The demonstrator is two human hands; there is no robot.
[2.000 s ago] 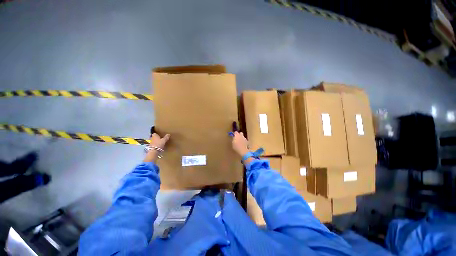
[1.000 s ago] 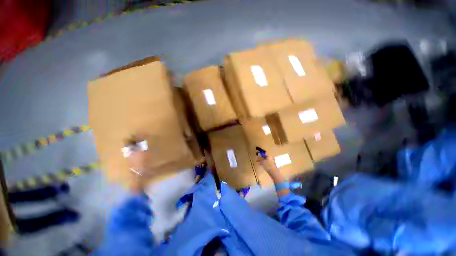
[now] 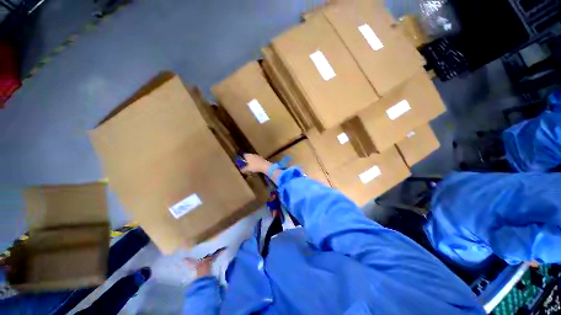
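A large brown carton (image 3: 172, 154) with a raised open flap at its far end and a white label stands in front of me at the left. My right hand (image 3: 252, 163) is at its right edge, over the gap beside a smaller labelled carton (image 3: 252, 111). Dark blue shows at its fingertips. Whether it grips anything is hidden. My left hand (image 3: 204, 264) is blurred, below the near edge of the large carton, with its fingers apart and nothing seen in it.
Several closed, labelled cartons (image 3: 332, 67) are stacked at the right. Another open carton (image 3: 67, 231) is at the left, near a person's dark-clothed legs (image 3: 117, 289). People in blue smocks (image 3: 492, 215) are at the right, near a green board (image 3: 523, 286) at the lower right.
The view has turned and shifted. My left hand has left the large carton's face. My right hand has moved from the stack to the carton's right edge. Another open carton has appeared at left.
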